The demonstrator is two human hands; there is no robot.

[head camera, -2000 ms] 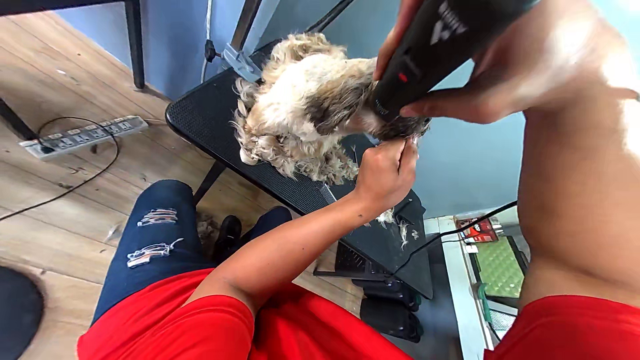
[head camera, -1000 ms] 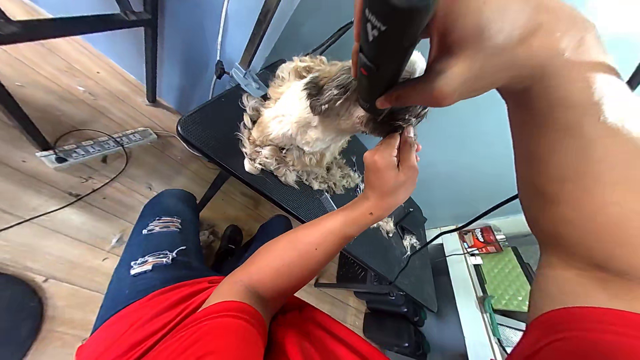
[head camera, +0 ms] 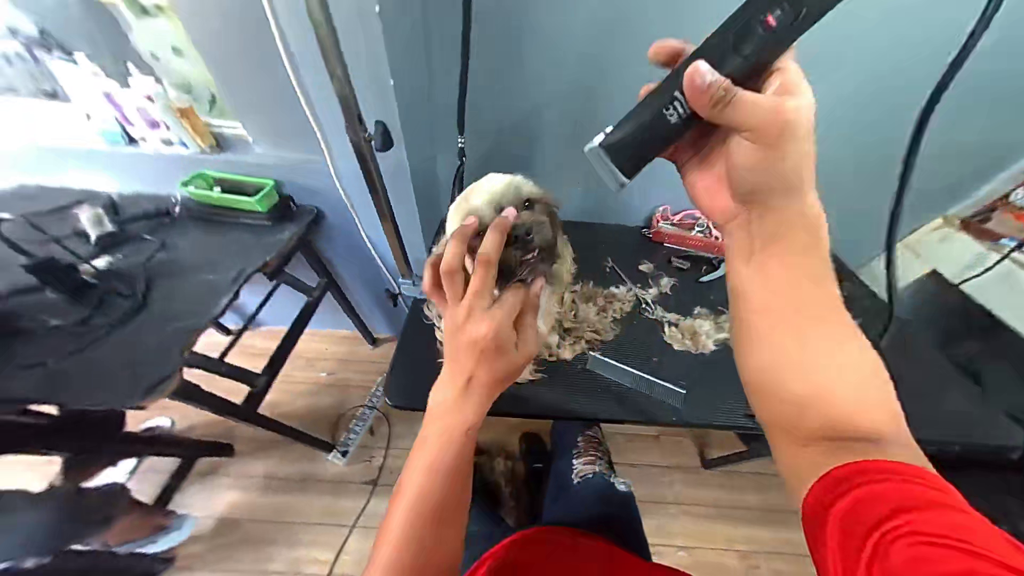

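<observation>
A small dog (head camera: 500, 192) with a pale head and dark muzzle faces me on the black grooming table (head camera: 720, 392). My left hand (head camera: 488, 320) is at its face, fingers spread over the cheek and beside the muzzle; how firmly they press does not show. In my right hand (head camera: 744, 128) is a black cordless hair clipper (head camera: 688, 92), raised up and to the right of the dog, its blade pointing down-left and touching nothing. Clipped fur (head camera: 592, 320) lies beside the dog. A metal comb (head camera: 636, 378) rests near the table's front edge.
A red basket (head camera: 686, 232) with tools stands at the table's back. Behind the dog rise a metal post (head camera: 360, 144) and a black strap (head camera: 462, 96). A black cable hangs at right. Another black table (head camera: 160, 320) with a green tray (head camera: 230, 192) is at left; a power strip (head camera: 358, 424) lies below.
The clipper in my right hand has moved off the dog's head. My left hand has shifted to its face, which now points toward me. The view has swung a lot.
</observation>
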